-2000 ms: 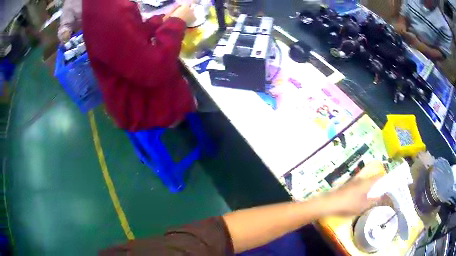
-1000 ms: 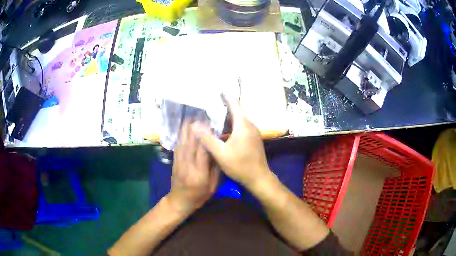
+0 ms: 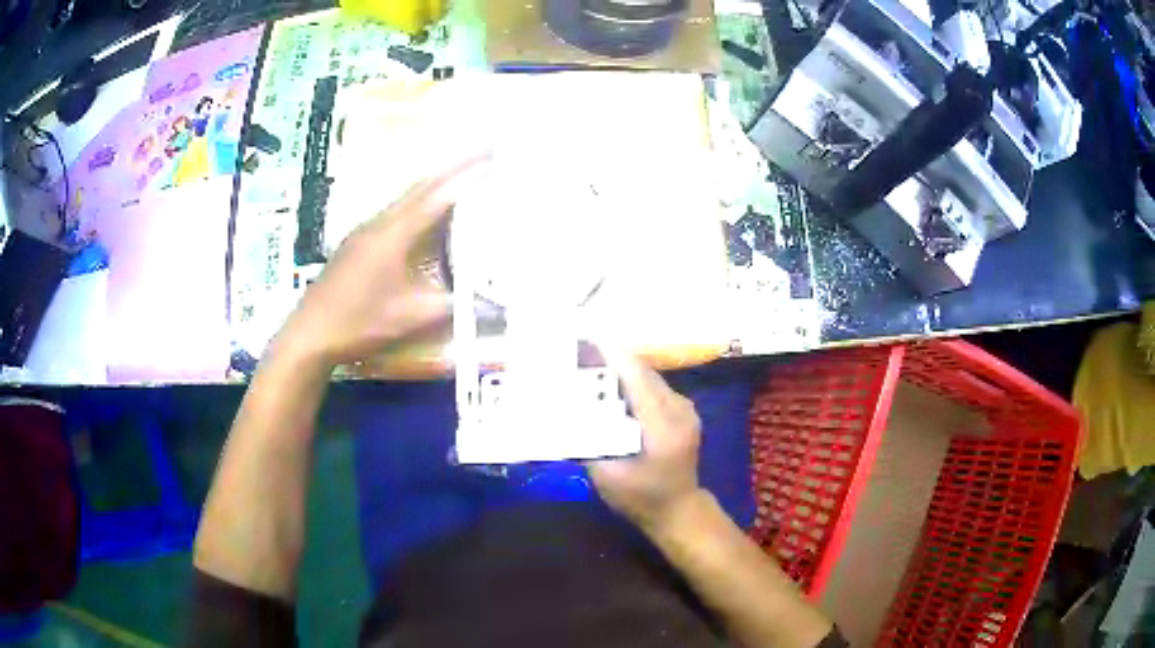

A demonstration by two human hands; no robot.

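Observation:
A glossy white housing (image 3: 545, 424) lies over the near edge of the pale work pad (image 3: 671, 152). Its round end is on the pad and its flat slotted end points towards me, past the bench edge. My left hand (image 3: 374, 285) is at the left side of the round end, fingers spread around it. My right hand (image 3: 659, 443) grips the right side of the flat end. The round end is washed out by glare, so its details cannot be told.
A black electric screwdriver (image 3: 918, 133) rests on the silver-grey metal fixture (image 3: 944, 253) at right. A red crate (image 3: 874, 456) with a cardboard lining stands below right. A yellow box (image 3: 393, 10), a round container (image 3: 614, 28) and a pink cartoon sheet (image 3: 152, 165) lie beyond and left.
My hands were close together over a greyish, blurred item at the pad's near edge. They are now apart, on the white housing. Earlier still, the view faced left towards a person in red.

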